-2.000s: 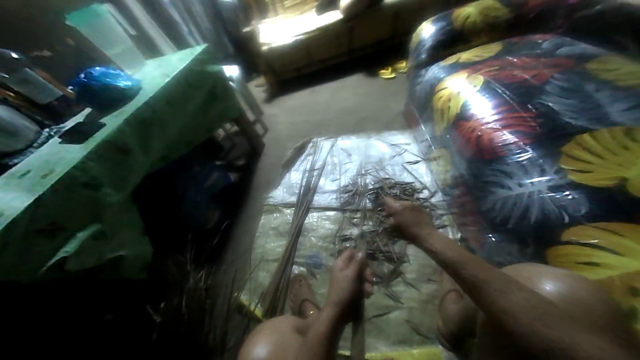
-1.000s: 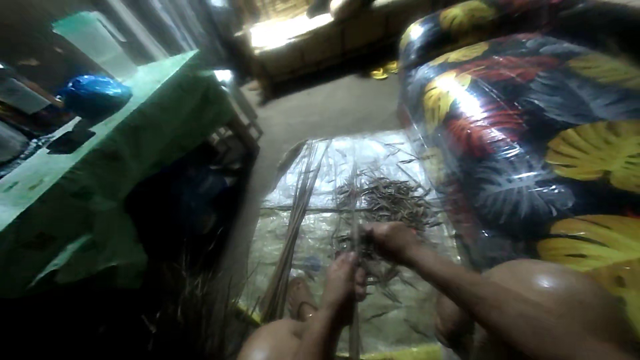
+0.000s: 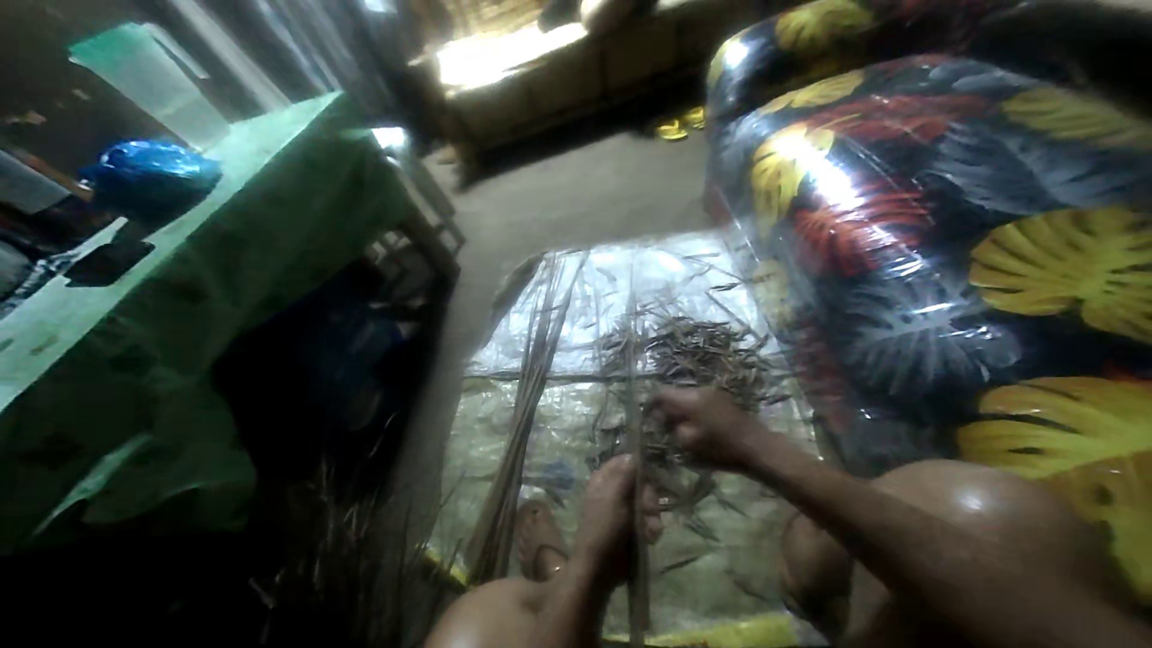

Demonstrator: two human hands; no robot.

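Observation:
Low in the middle of the head view, my left hand (image 3: 621, 508) is closed around a long thin strip (image 3: 637, 576) of plant material, perhaps a leaf midrib. My right hand (image 3: 706, 427) is just above and to the right, its fingers curled close beside the strip; blur hides whether they touch it or hold anything. Past my right hand lies a pile of short brown scraps (image 3: 711, 351) on a plastic sheet (image 3: 486, 414). A bundle of long thin sticks (image 3: 526, 405) runs lengthwise along the sheet's left side, next to my sandalled foot (image 3: 540, 540).
At left stands a table with a green cloth (image 3: 297, 135), bearing a blue plastic bundle (image 3: 153, 175) and a translucent pitcher (image 3: 171, 85). A plastic-covered, leaf-patterned cushioned seat (image 3: 900, 207) borders the sheet at right. Yellow slippers (image 3: 673, 130) lie on the floor beyond, near a low wooden bench (image 3: 549, 99).
My right hand came down toward my left hand, and now is a little farther up and to the right of it. My left hand stays closed on the strip.

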